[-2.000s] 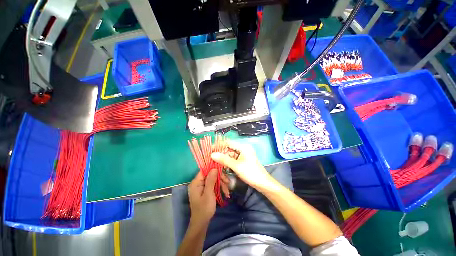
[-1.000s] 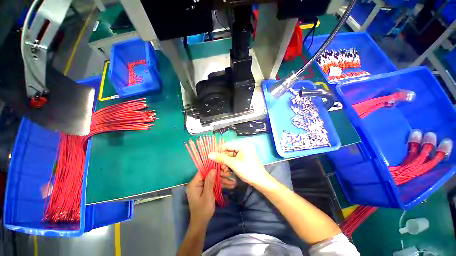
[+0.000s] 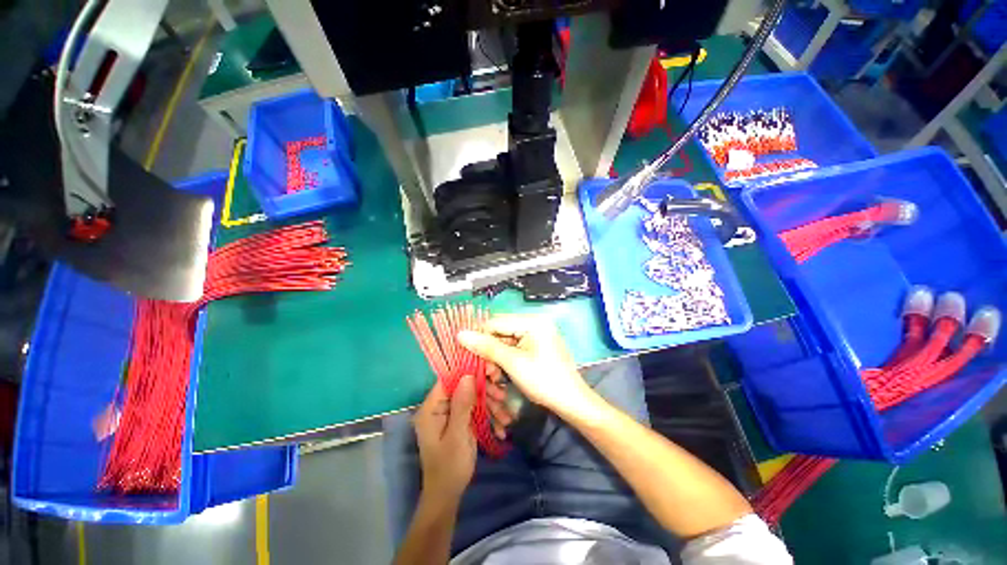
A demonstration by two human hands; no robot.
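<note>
A fan of thin red wires [image 3: 441, 337] stands up from my left hand [image 3: 447, 433], its ends spread at the bench's front edge before the press. My left hand is closed around the lower part of the bunch. My right hand [image 3: 523, 355] is at the upper right of the fan, thumb and fingers on the wires; its fingertips are partly hidden behind them. The black crimping die [image 3: 497, 206] stands on its pale base just behind the wire ends, not touching my hands. The terminal tray [image 3: 621, 320] with a heap of tiny silver pieces is right of it.
At left, loose red wires [image 3: 155, 386] hang into a blue wire bin [image 3: 50, 386], under a curved grey plate [image 3: 138, 237]. A small blue box [image 3: 265, 188] is back left. A gooseneck [image 3: 718, 105] arches over the tray. A large blue bin [image 3: 850, 298] with capped red bundles [image 3: 933, 342] is right.
The fan of wires and both hands have shifted very slightly left, and my right thumb has moved a little left across the wires. The bench things stay in place.
</note>
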